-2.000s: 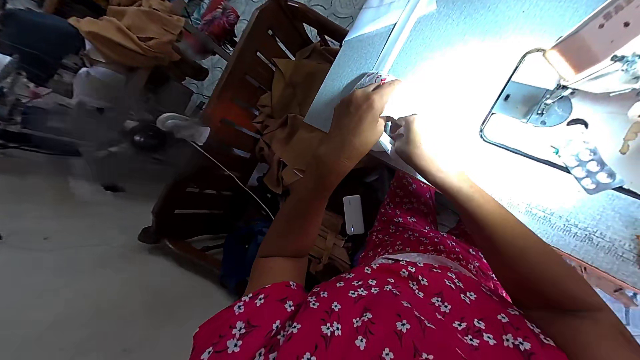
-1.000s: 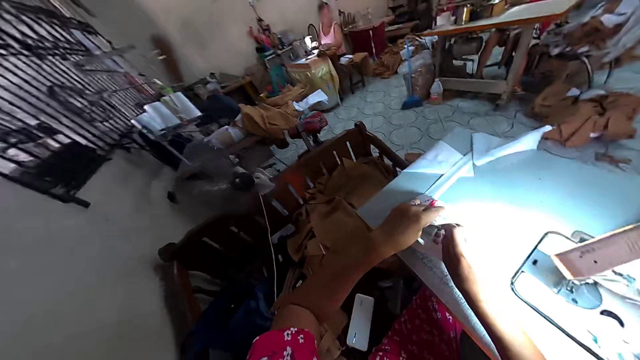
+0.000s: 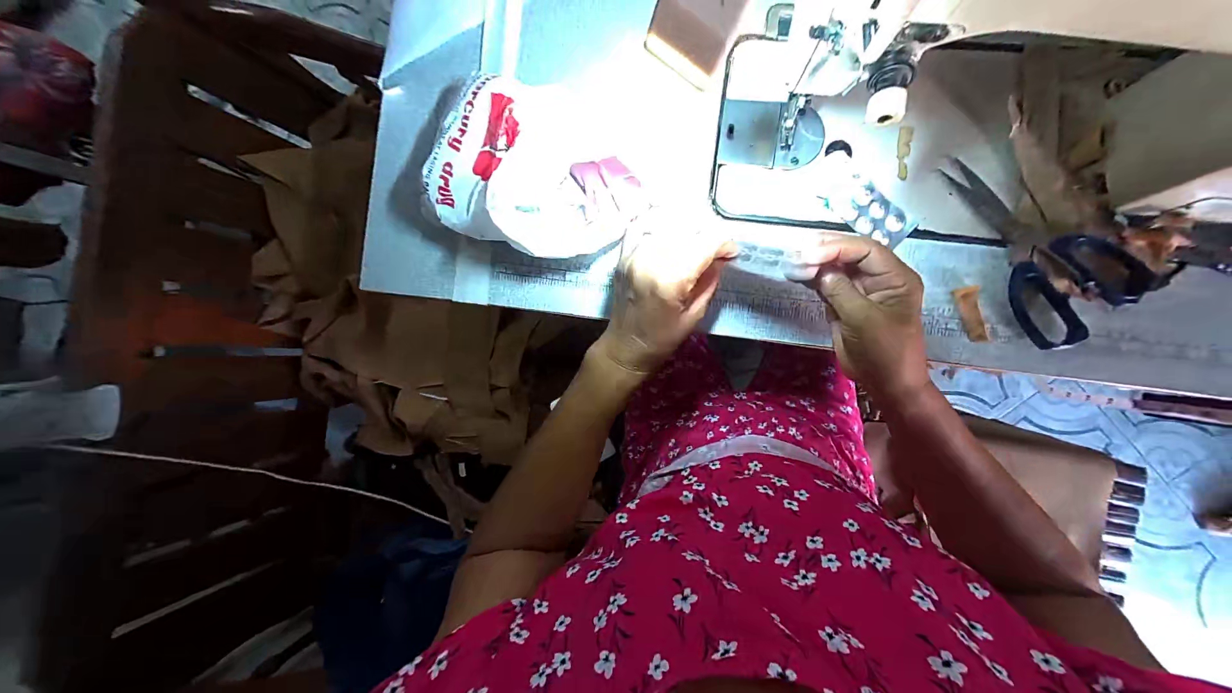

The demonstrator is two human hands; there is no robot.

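Over the front edge of the sewing table point(image 3: 577, 289), my left hand point(image 3: 669, 289) and my right hand point(image 3: 866, 298) pinch the two ends of a small clear strip point(image 3: 765, 260); glare hides its details. Left of my left hand lies a white plastic bag point(image 3: 549, 183) with red print, a pink piece point(image 3: 606, 183) on it. Behind my hands stands a sewing machine point(image 3: 857, 58), its needle and presser foot point(image 3: 794, 120) over the metal plate. A silver blister pack point(image 3: 878, 214) lies just behind my right hand.
Black-handled scissors point(image 3: 1044, 298) and a tan fabric scrap point(image 3: 970, 313) lie on the table at the right. A wooden bench point(image 3: 212, 318) holding brown cloth pieces point(image 3: 414, 356) stands at the left. A pale cord point(image 3: 260, 472) crosses over the bench's front.
The view has swung down and right to the table. My hands, close together before, are now apart with the clear strip between them. The white bag now shows beside my left hand.
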